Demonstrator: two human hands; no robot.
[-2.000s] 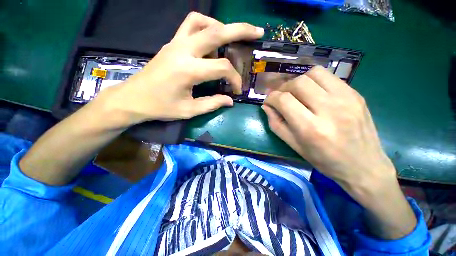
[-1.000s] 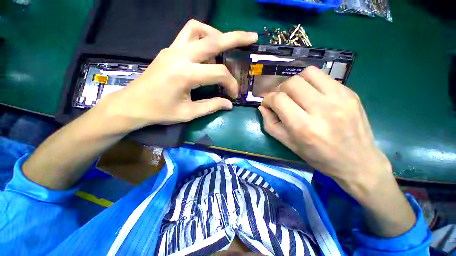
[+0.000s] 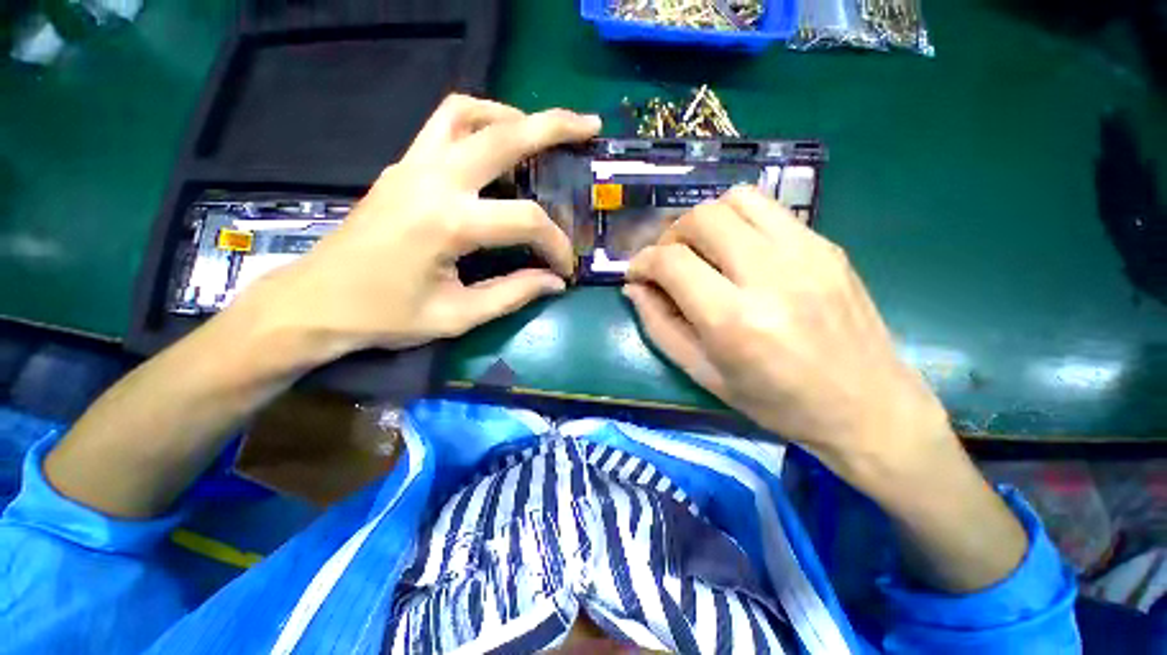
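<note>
The phone middle frame (image 3: 698, 154) lies lengthwise across the green mat, its silvery interior facing up, with an orange flex tab (image 3: 607, 196) near its left end. My bare left hand (image 3: 442, 237) grips the left end of the frame between thumb and fingers. My bare right hand (image 3: 755, 301) is over the near long edge, thumb and fingertips pinched together there; whether they hold a small part is hidden. A loose pile of beige-gold strips (image 3: 691, 115) lies just beyond the frame.
The black phone tray (image 3: 346, 109) is at the left, with another phone (image 3: 234, 239) in its near recess, partly under my left forearm. A blue parts bin (image 3: 691, 35) of strips and a clear zip bag (image 3: 864, 26) are at the far side. Small black pieces (image 3: 1133, 192) lie far right.
The whole view has shifted, so the bench things sit lower and further left, and more of the blue bin shows. Both hands keep nearly the same place on the frame.
</note>
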